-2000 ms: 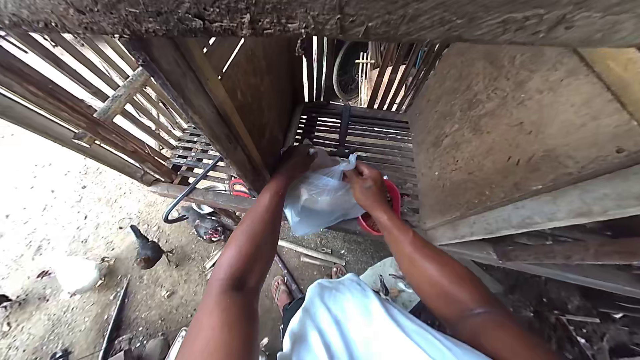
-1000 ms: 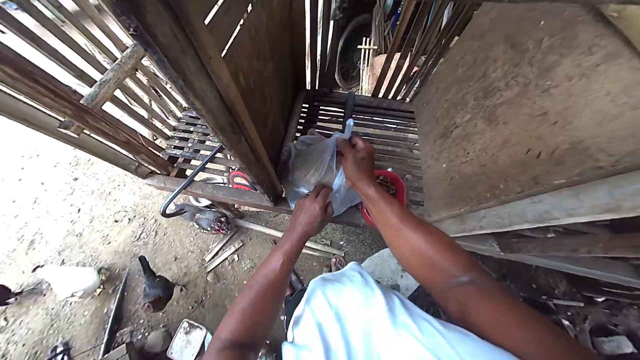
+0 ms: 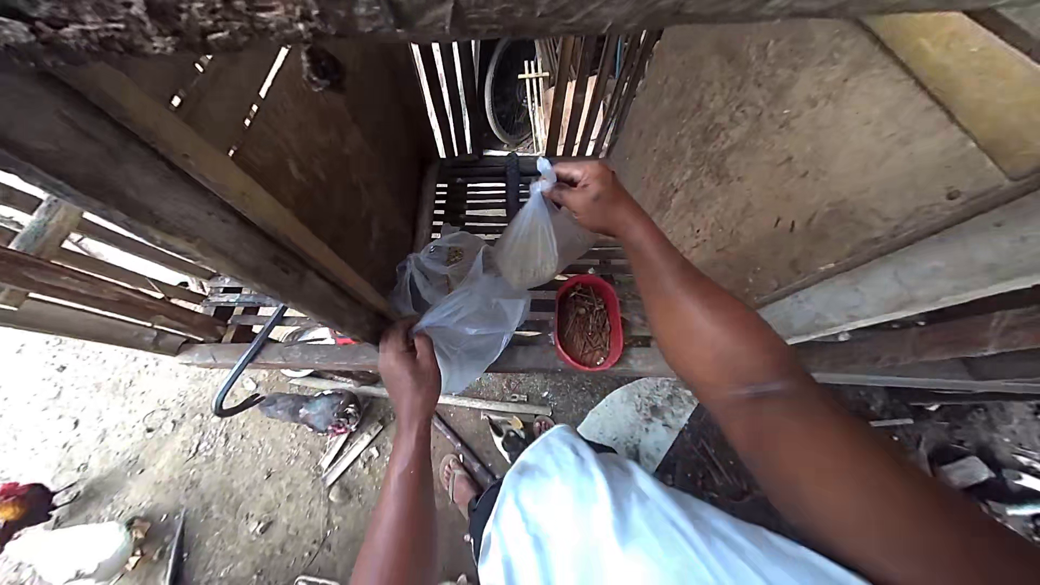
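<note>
My right hand [image 3: 587,195] pinches the knotted top of a small clear plastic bag [image 3: 528,250] with pale, grain-like contents, held up over the slatted wooden floor. At the lower left, my left hand [image 3: 409,366] grips the edge of a larger thin plastic bag [image 3: 475,329], which hangs spread between the hands. Part of that bag rests on the slats, with some brownish bits showing in it. A red plastic container [image 3: 613,325] holding many rusty nails or similar thin pieces sits on the slats, left of my right forearm.
A wooden post [image 3: 244,219] stands left and a rough board panel [image 3: 780,162] leans right. A beam [image 3: 520,15] crosses overhead. A curved dark hose [image 3: 244,366] hangs by the front rail [image 3: 276,356]. Several birds, including a dark one [image 3: 313,410], are on the ground. A wheel [image 3: 508,93] shows behind.
Both hands were together at the bag; they have moved apart. My right hand has lifted a small knotted bag away, and my left hand has moved left with the larger bag's edge.
</note>
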